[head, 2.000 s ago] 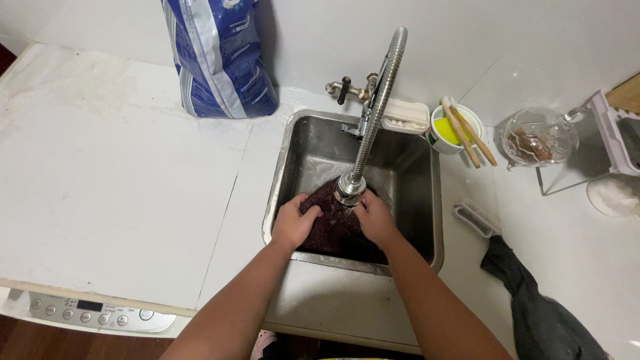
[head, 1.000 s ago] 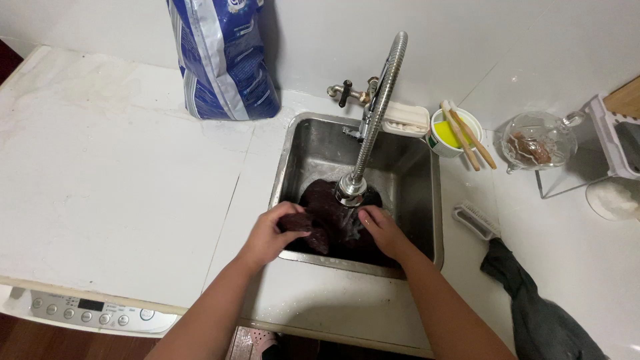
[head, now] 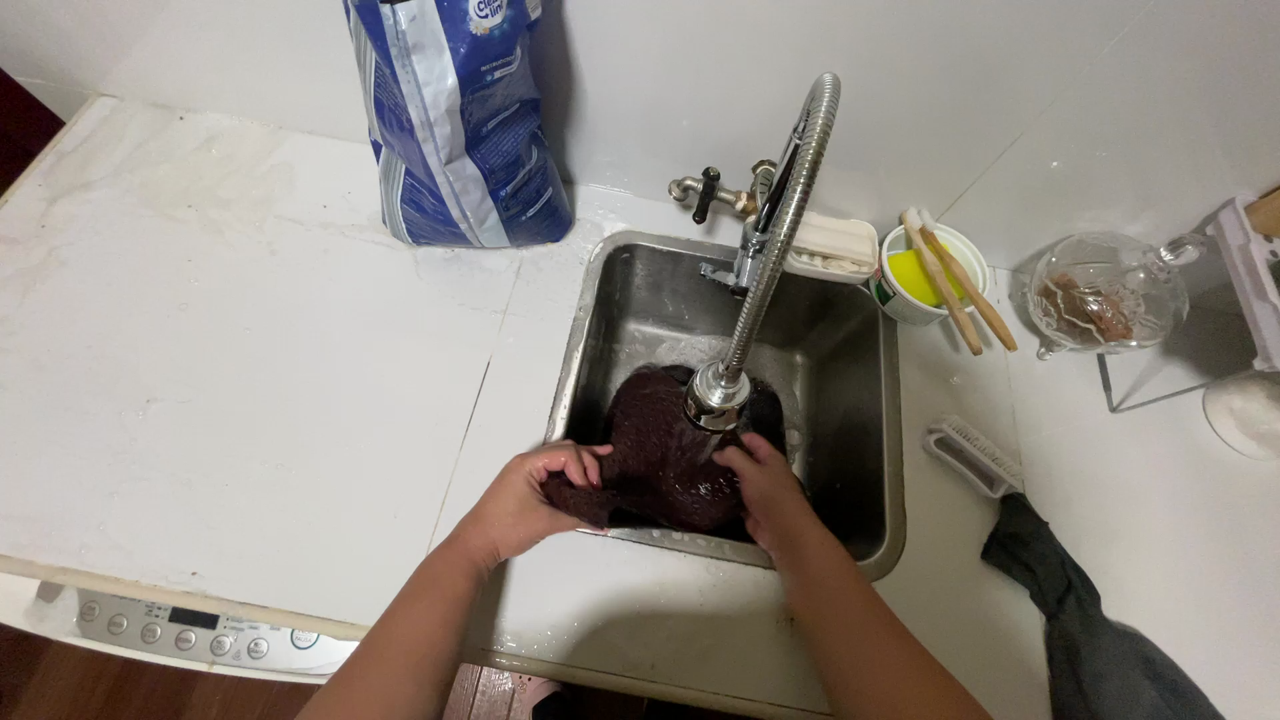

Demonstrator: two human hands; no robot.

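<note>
A wet dark maroon cloth (head: 660, 430) lies bunched in the stainless steel sink (head: 850, 420). Water runs onto it from the chrome spray head (head: 717, 395) of a flexible-neck faucet. At the sink's front left corner, my left hand (head: 540, 498) grips an end of the cloth between thumb and fingers, over the rim. Inside the sink's front part, my right hand (head: 770, 490) holds the cloth's right side just below the spray head; its fingertips are partly hidden.
A blue detergent bag (head: 470, 130) stands behind left. Right of the faucet are a soap dish (head: 832, 248), a white tub (head: 925, 275) with two wooden-handled toothbrushes, and a glass dish (head: 1105, 295). A scrub brush (head: 970, 457) and dark cloth (head: 1090, 610) lie right.
Both hands were inside the sink on the cloth two seconds ago. My left hand has since moved left to the rim with an end of the cloth. The cloth has changed shape under the water.
</note>
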